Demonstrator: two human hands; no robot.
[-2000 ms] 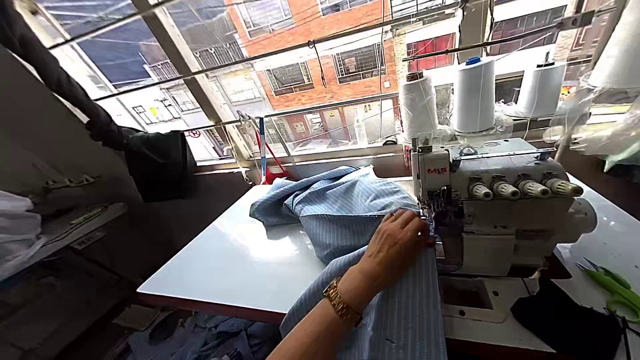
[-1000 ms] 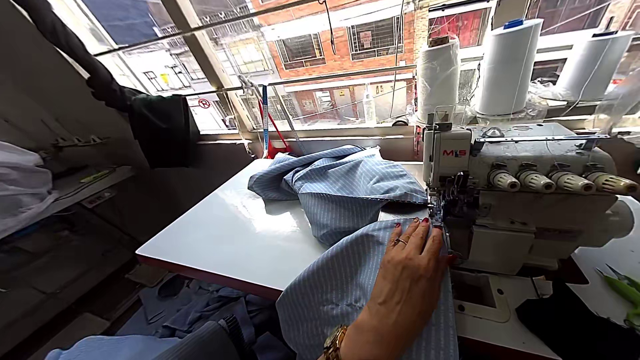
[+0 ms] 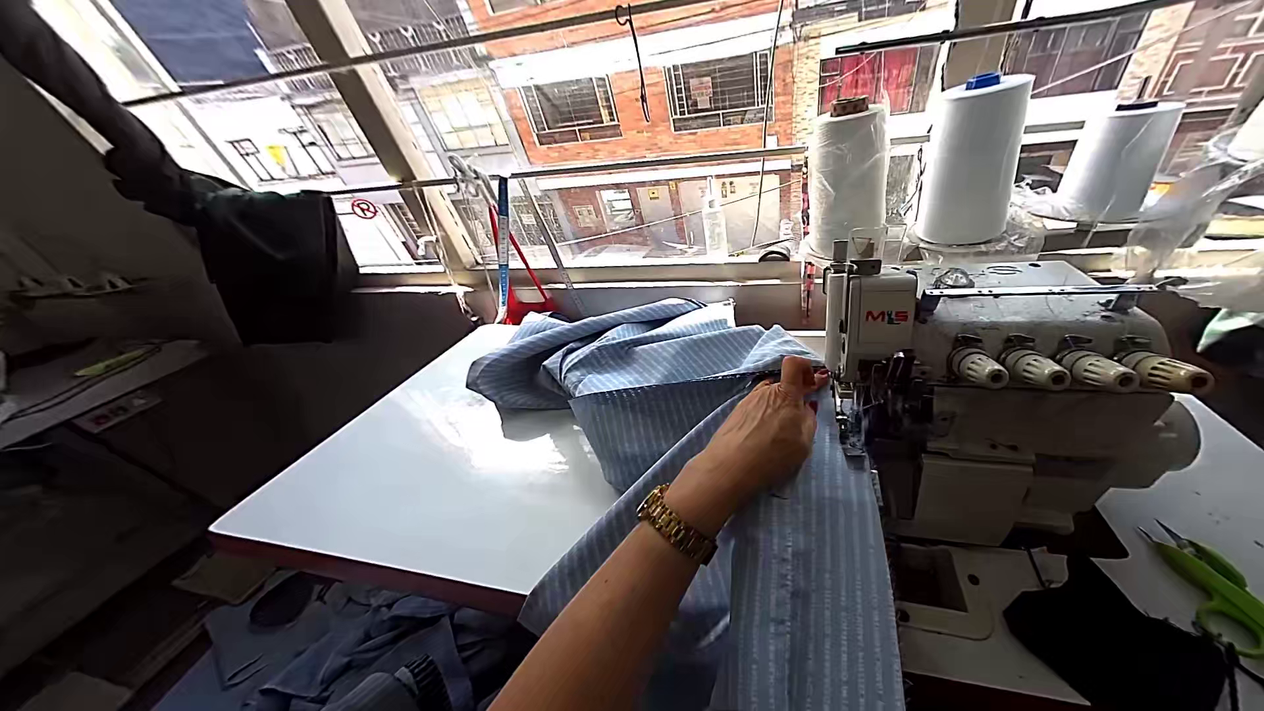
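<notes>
My left hand [image 3: 770,425], with a gold-coloured watch at the wrist, pinches the edge of a blue striped fabric [image 3: 642,434] just left of the needle and presser foot area of a white overlock sewing machine [image 3: 1027,326]. Folds of the fabric lie on the white tabletop beyond the hand, and a long panel hangs over the front edge beside the machine. Its right edge runs close along the machine. My right hand is out of view.
White thread cones [image 3: 973,163] stand behind the machine. Green-handled scissors [image 3: 1210,583] and a black cloth [image 3: 1116,632] lie at the right. A blue measuring tape [image 3: 504,242] hangs by the window. More blue fabric [image 3: 365,642] is heaped below the table [image 3: 395,494].
One second ago my left hand lay flat with fingers spread on the fabric beside the machine; now its fingers are closed on the fabric edge, farther from me.
</notes>
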